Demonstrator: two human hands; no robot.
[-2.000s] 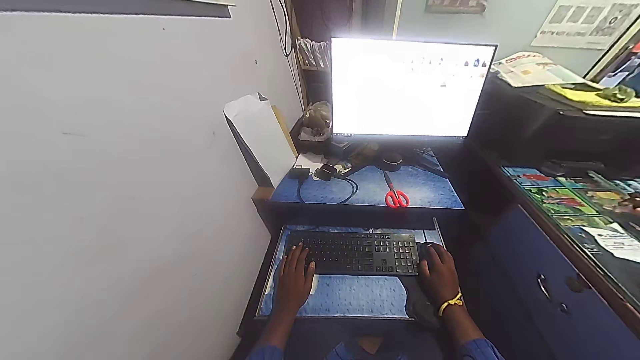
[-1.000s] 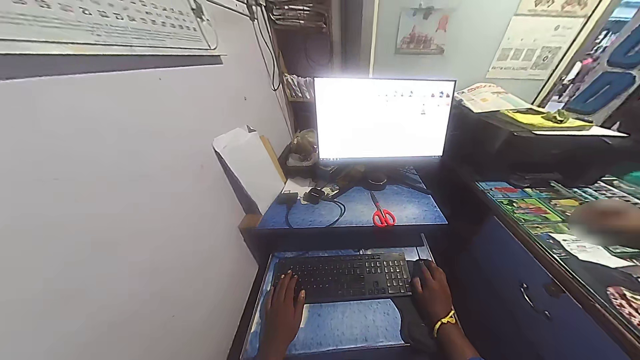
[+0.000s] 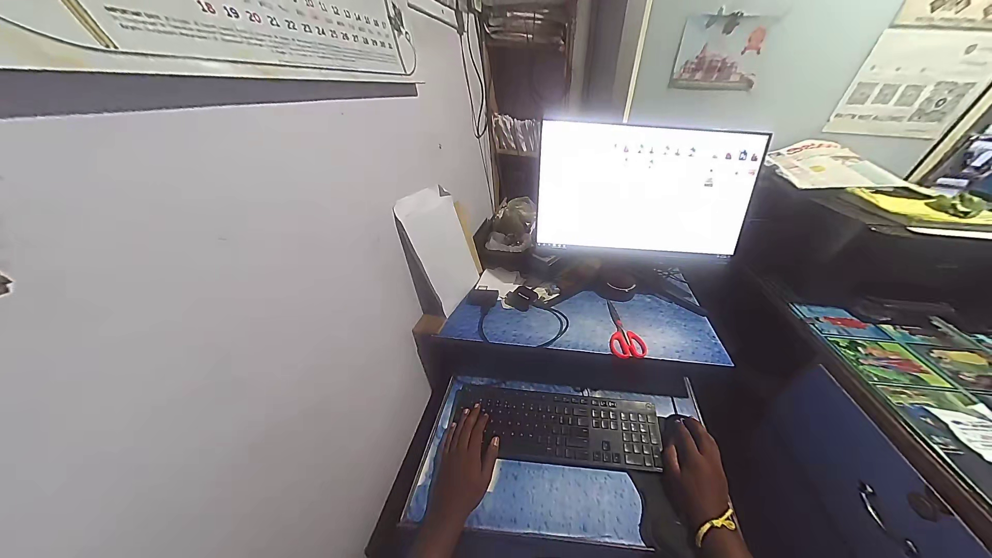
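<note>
My left hand (image 3: pixel 465 465) rests palm down with its fingers spread over the left end of a black computer keyboard (image 3: pixel 577 430), holding nothing. At the keyboard's right side, my right hand (image 3: pixel 695 465), with a yellow band on the wrist, lies over a black computer mouse (image 3: pixel 676 422) that it mostly covers. Both stand on a pull-out keyboard tray (image 3: pixel 558 500) with a blue surface. Above it, a lit monitor (image 3: pixel 651 194) shows a white desktop with small icons.
Red-handled scissors (image 3: pixel 628 343) and a black cable (image 3: pixel 566 322) lie on the blue desk (image 3: pixel 511 329). White papers (image 3: pixel 438 244) lean by the left wall. A counter with colorful sheets (image 3: pixel 887 360) is at right, below a black machine (image 3: pixel 860 240) bearing papers.
The view has tilted up, bringing more of the wall calendar in. Both hands stay at the keyboard and mouse. A blurred hand over the right counter one second ago is out of view.
</note>
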